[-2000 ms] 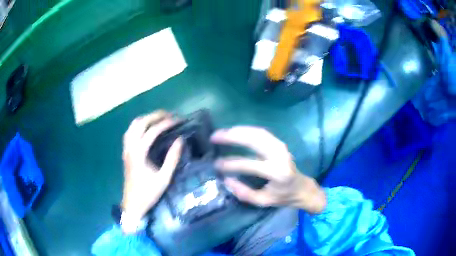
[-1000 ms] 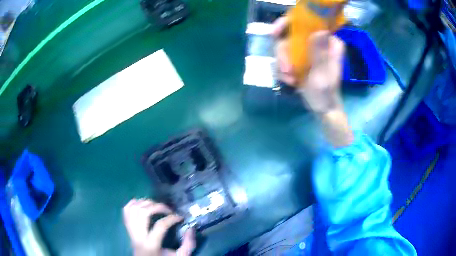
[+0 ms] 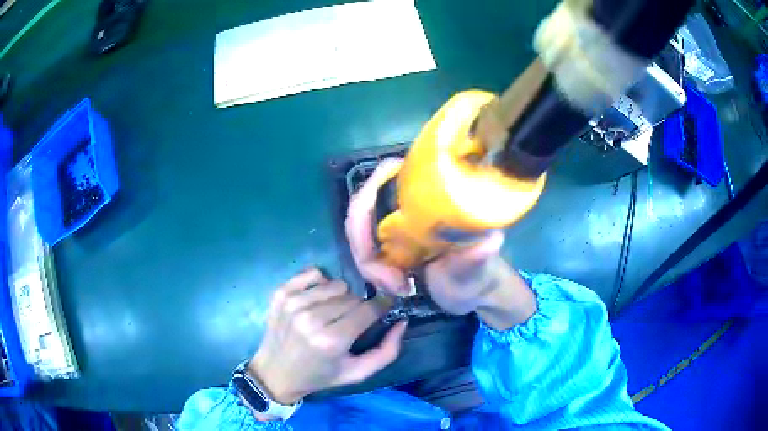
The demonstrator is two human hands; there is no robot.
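Note:
My right hand (image 3: pixel 459 274) is closed around the yellow-orange electric screwdriver (image 3: pixel 467 181), which stands over the dark fixture (image 3: pixel 337 181). The driver's tip is hidden behind my hand. My left hand (image 3: pixel 324 332) is at the near left edge of the fixture, its fingers around a small dark part (image 3: pixel 370 336) close to the driver's lower end. The driver and my hands cover most of the fixture and what lies in it.
A cream paper sheet (image 3: pixel 324 52) lies beyond the fixture. A blue parts bin (image 3: pixel 76 172) and pale flat stock (image 3: pixel 38 295) are at the left. The screw feeder (image 3: pixel 627 126) and another blue bin (image 3: pixel 695 135) are at the right. A black housing (image 3: pixel 118 23) lies far left.
My right hand has brought the screwdriver from beside the feeder to over the fixture. My left hand remains at the fixture's near edge. The camera view has shifted.

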